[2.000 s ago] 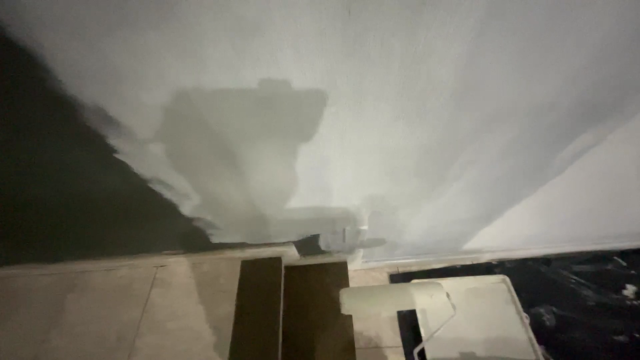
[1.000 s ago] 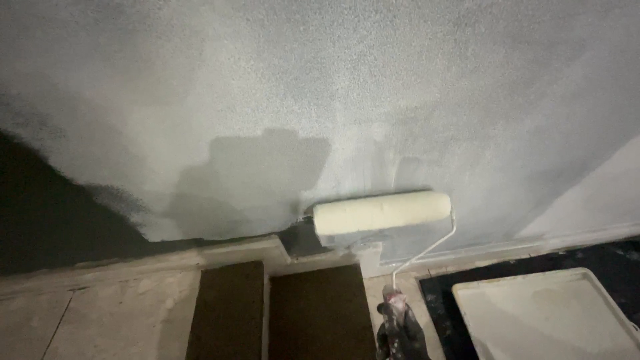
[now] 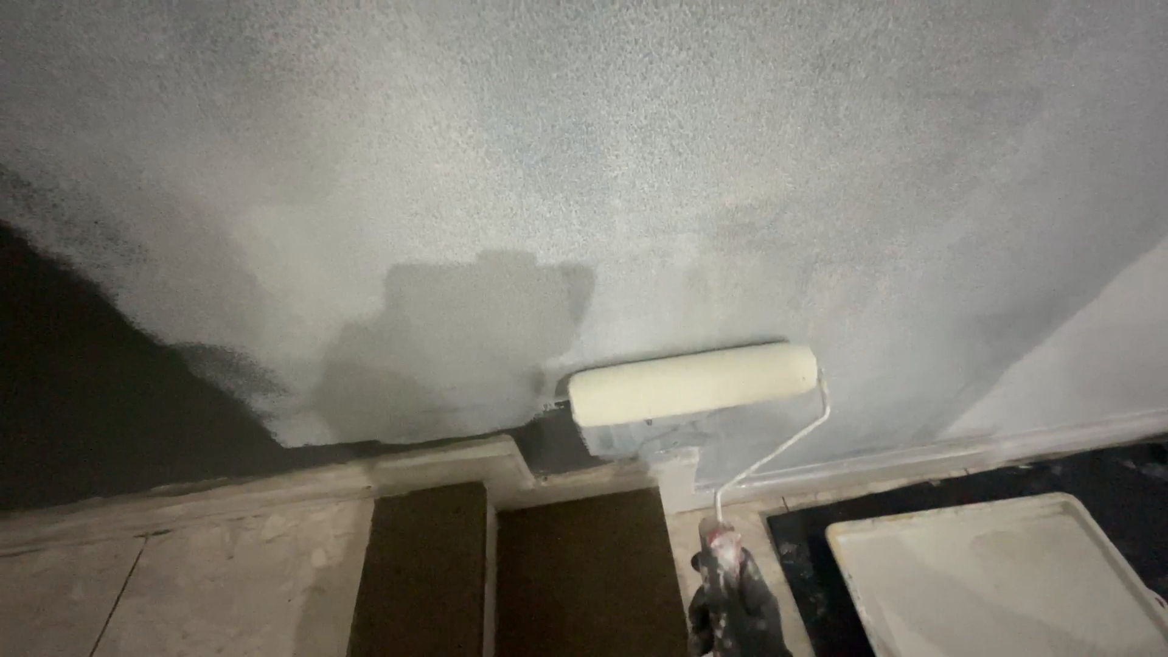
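Note:
My right hand [image 3: 735,607], in a dark paint-spotted glove, grips the handle of a paint roller at the lower middle. The roller's long pale sleeve [image 3: 693,381] lies against the lower part of the wall [image 3: 639,182], and its wire frame bends down from the right end to the handle. Fresh-looking light paint covers much of the wall, while a dark area [image 3: 100,392] remains at the left and a small dark patch shows just left of the roller. A paint tray [image 3: 995,566] holding pale paint lies right of my hand. My left hand is not visible.
A pale skirting board [image 3: 438,464] runs along the wall's foot and steps around dark brown panels [image 3: 584,575]. Pale floor tiles [image 3: 219,575] lie at the left. Black sheeting [image 3: 1118,484] is spread beneath the tray. A shadow falls on the wall.
Two seconds ago the roller was over the tray's left edge; one second ago it was at the wall, low down, where it is now. The view has shifted.

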